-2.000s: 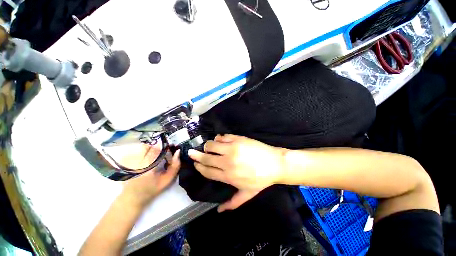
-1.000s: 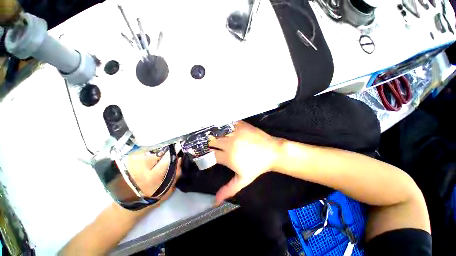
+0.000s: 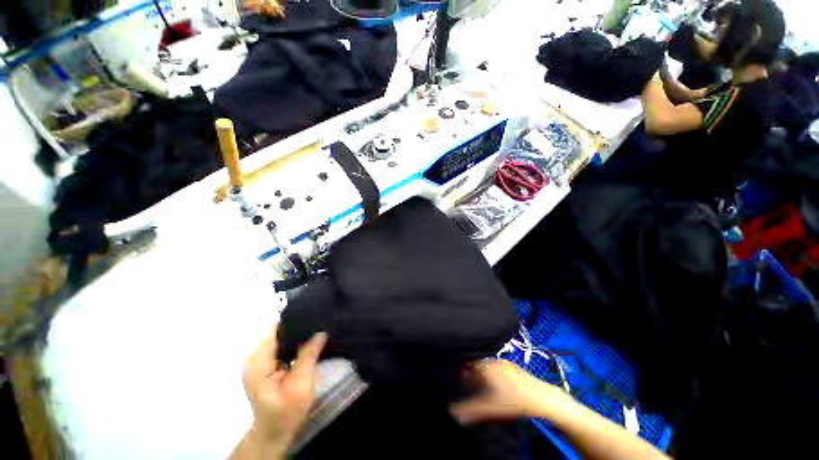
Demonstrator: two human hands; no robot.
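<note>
A black garment is bunched up in front of the sewing machine and hides part of its needle area. The white machine head with a blue stripe lies behind it, with a black strap draped over it. My left hand grips the garment's lower left edge between thumb and fingers. My right hand is blurred at the garment's lower right edge and seems to hold it; its fingertips are partly hidden.
Red-handled scissors lie on a clear plastic bag right of the machine. A blue basket with white trims is at lower right. Black garments are piled behind. Another person sits at the upper right.
The view has tilted up and widened. Both hands have moved away from the needle area, towards me and apart. The garment is now bunched up higher in front of the machine.
</note>
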